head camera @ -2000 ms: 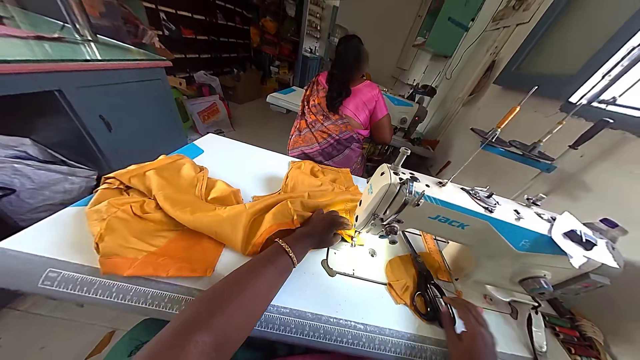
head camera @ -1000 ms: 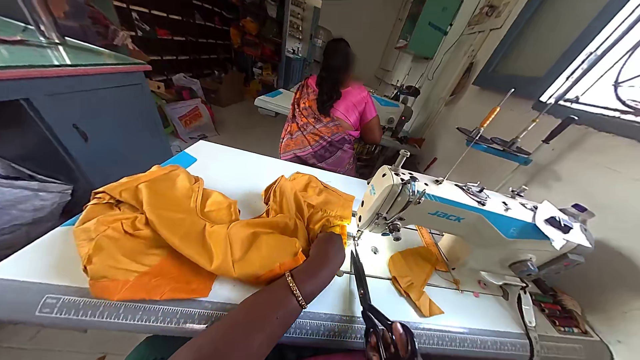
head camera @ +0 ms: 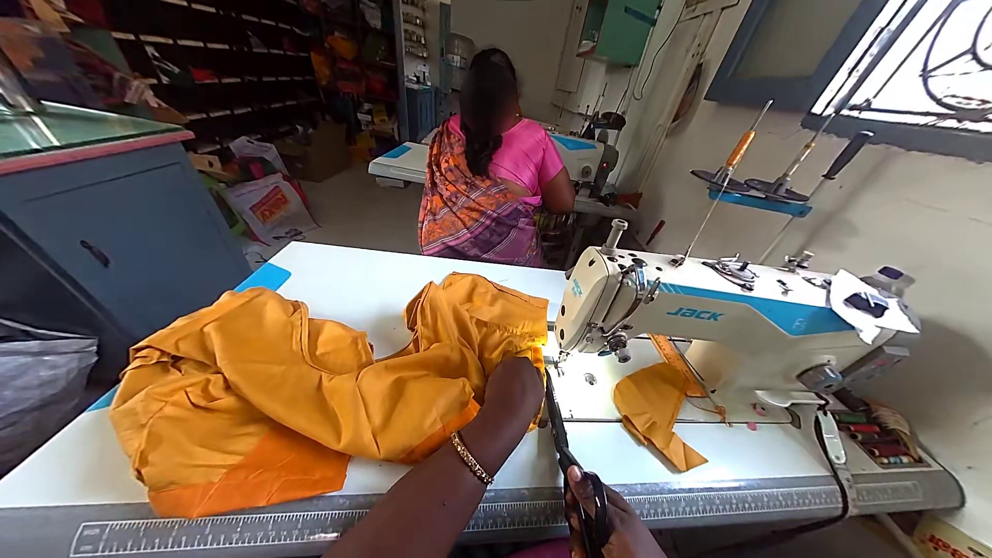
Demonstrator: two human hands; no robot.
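Observation:
Mustard-yellow cloth with an orange border [head camera: 341, 387] lies bunched over the left half of the sewing table. At its right end, left of the Jack sewing machine's [head camera: 697, 310] needle area, my left hand [head camera: 515, 387] holds the cloth's edge, its fingers mostly hidden. My right hand [head camera: 608, 519] grips black-handled scissors [head camera: 559, 434] at the front edge. Their blades point away from me, against the cloth's right edge beside my left hand; how far apart the blades are cannot be told. A small mustard cloth piece [head camera: 655, 411] lies right of the needle, near an orange ruler [head camera: 674, 364].
Thread spools [head camera: 883, 442] sit in a tray at the table's right end. A thread stand [head camera: 759, 198] rises behind the machine. A measuring scale runs along the front edge. Ahead, a person [head camera: 496, 170] sits at another machine. A blue cabinet [head camera: 124, 225] stands at left.
My right hand was by the scissors right of the needle two seconds ago; it has brought them left to the cloth's edge. My left hand stays at the cloth's right end.

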